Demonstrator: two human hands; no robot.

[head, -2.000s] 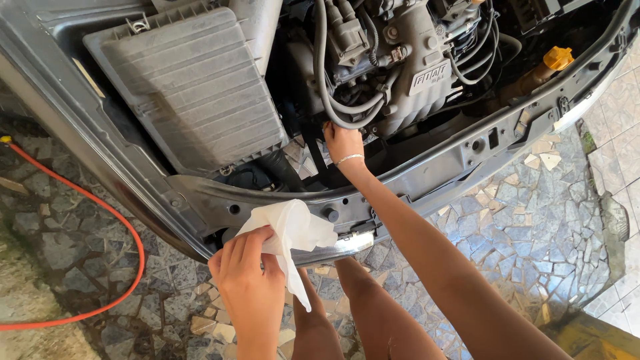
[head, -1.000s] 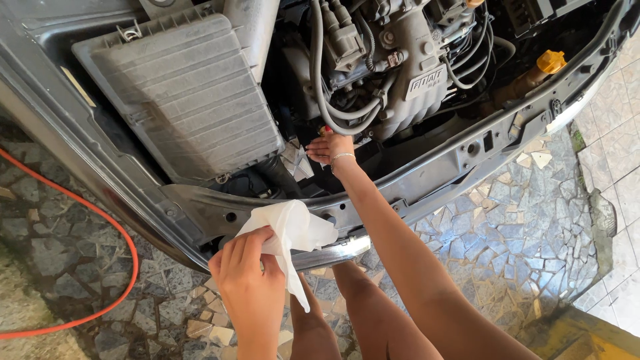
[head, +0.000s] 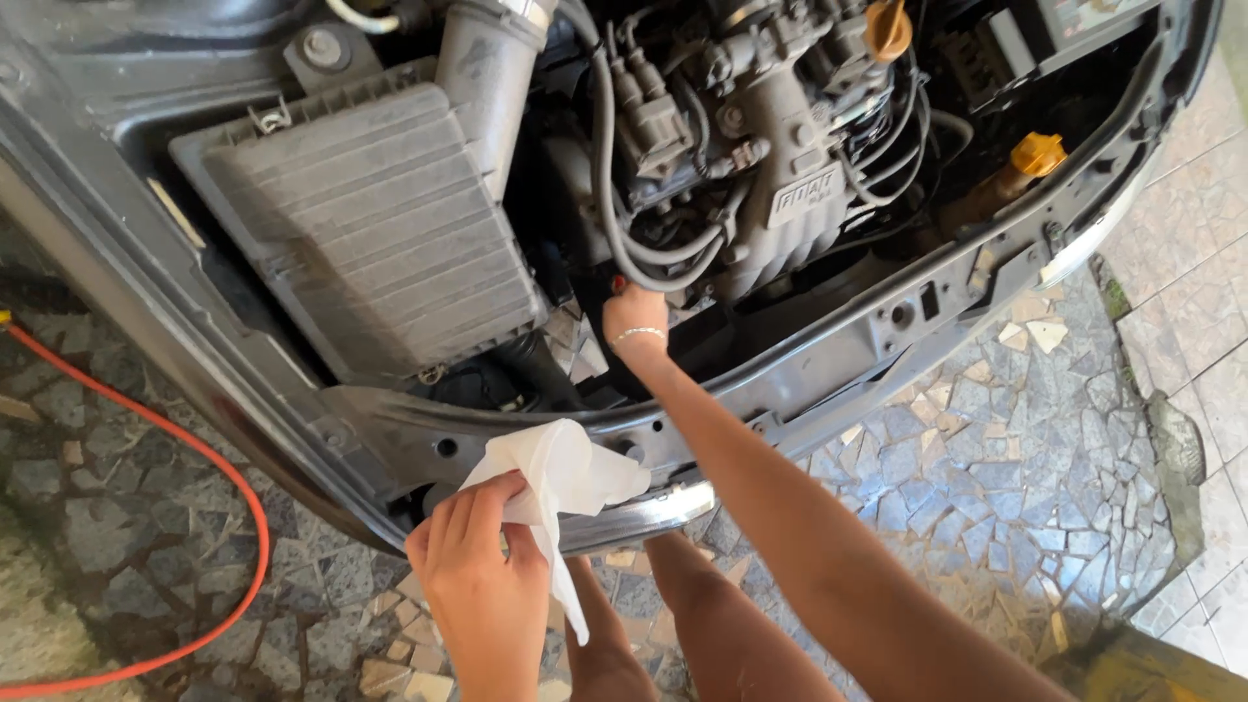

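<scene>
My left hand (head: 483, 556) pinches a crumpled white paper towel (head: 561, 473) over the front edge of a car's engine bay. Deeper in the bay, my right hand (head: 636, 320) reaches in beside the looped black hoses (head: 624, 234). A small red piece (head: 618, 284) shows at its fingertips; the fingers are mostly hidden, so whether they grip it is unclear. Left of that hand lies the ribbed air filter housing (head: 361, 234). The engine's intake manifold (head: 795, 185), marked FIAT, is up and to the right.
The front crossmember (head: 829, 375) of the car runs under my right forearm. A yellow cap (head: 1038, 154) and an orange-brown oil filler cap (head: 888, 31) are at the right. An orange hose (head: 255, 526) curves over the stone-mosaic floor (head: 936, 458) at the left.
One second ago the fingers of my right hand were stretched out beside the red piece; now they are curled down by the hoses. My left hand still holds the paper towel.
</scene>
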